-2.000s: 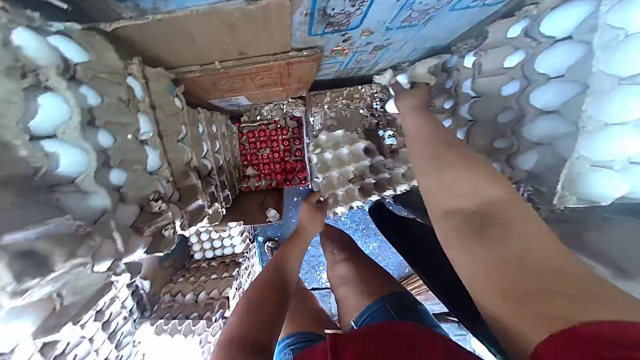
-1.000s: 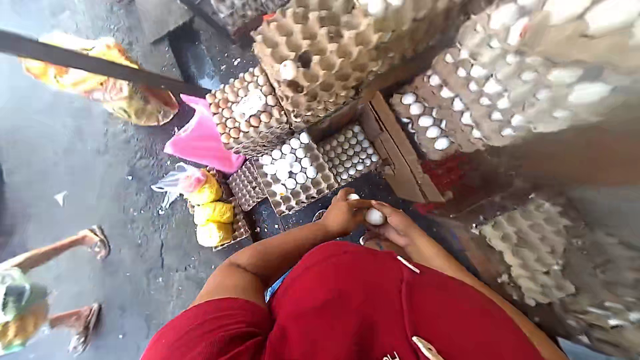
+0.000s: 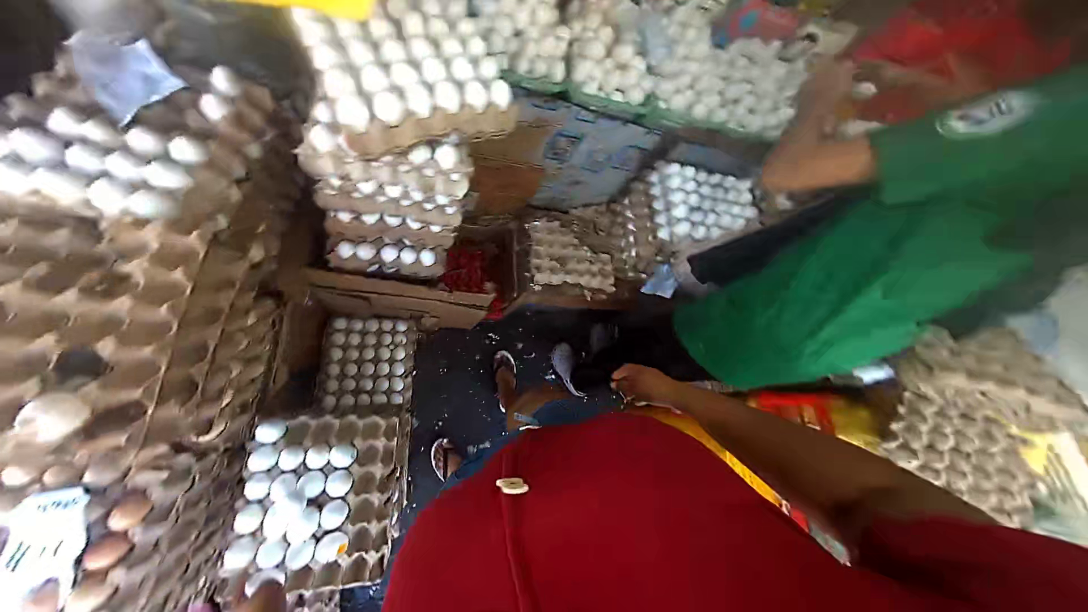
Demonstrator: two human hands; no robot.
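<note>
In the head view, my right hand is right of the centre, low, with its fingers curled beside a dark thing; whether it holds anything is unclear. What seem to be fingertips of my left hand show at the bottom edge, over the near edge of a pulp egg tray partly filled with white eggs. Their grip is hidden. Beyond that tray lies a full tray of white eggs. Brown eggs sit at the lower left, near a paper bearing writing.
A person in a green shirt leans in from the right, arm over egg trays. Tall stacks of pulp trays stand left. A cardboard box and red objects lie ahead. More empty trays are at the right.
The view has swung widely. My hands, together at a white egg one second ago, are now apart. A person in green shows at the right now.
</note>
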